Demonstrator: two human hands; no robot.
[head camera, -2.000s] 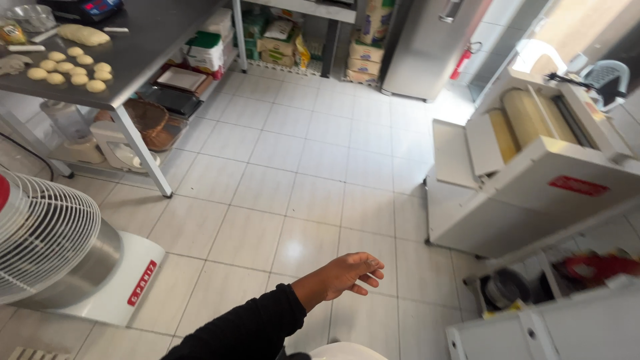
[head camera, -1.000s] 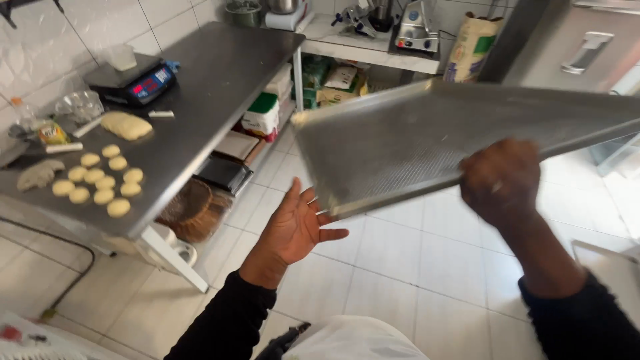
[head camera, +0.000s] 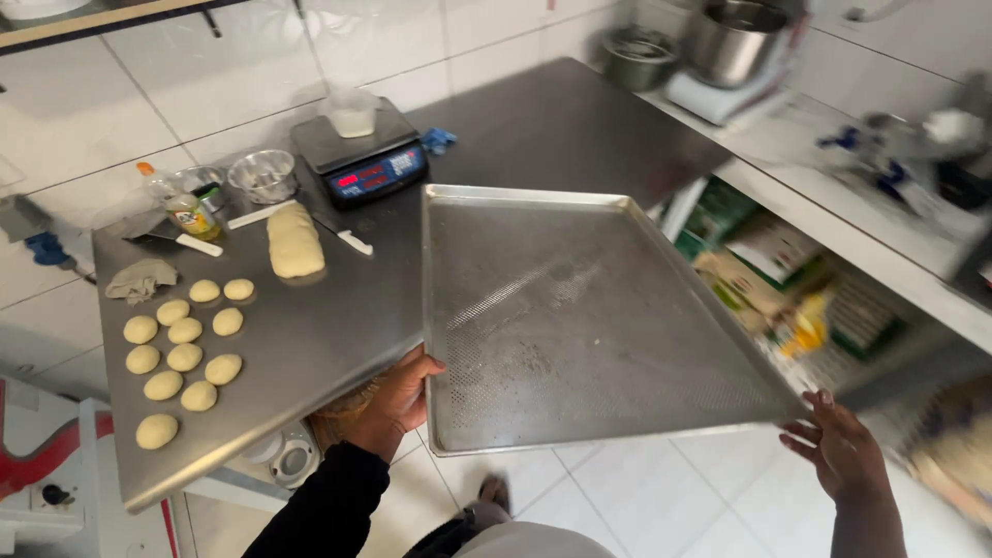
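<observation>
A perforated metal baking tray (head camera: 589, 325) is held in front of me, its far part over the steel worktable. My left hand (head camera: 403, 395) grips its left edge, thumb on the rim. At the near right corner, my right hand (head camera: 833, 442) touches the tray with its fingertips, the fingers partly spread. Several dough balls (head camera: 184, 357) lie on the worktable's left part. Behind them rests a larger piece of dough (head camera: 294, 242), with a white-handled knife (head camera: 355, 242) beside it. A crumpled cloth (head camera: 142, 280) is left of the dough balls.
The steel worktable (head camera: 349, 310) holds a digital scale (head camera: 364, 155) with a plastic container (head camera: 353, 112), metal bowls (head camera: 263, 175) and an oil bottle (head camera: 192, 215). A mixer (head camera: 728, 54) stands on the white counter (head camera: 852, 194) at the right, with bags (head camera: 775, 256) on shelves below.
The left hand, apart from the tray one second ago, now grips its edge. The right hand has moved from the tray's long side to its near right corner. The view has turned toward the worktable.
</observation>
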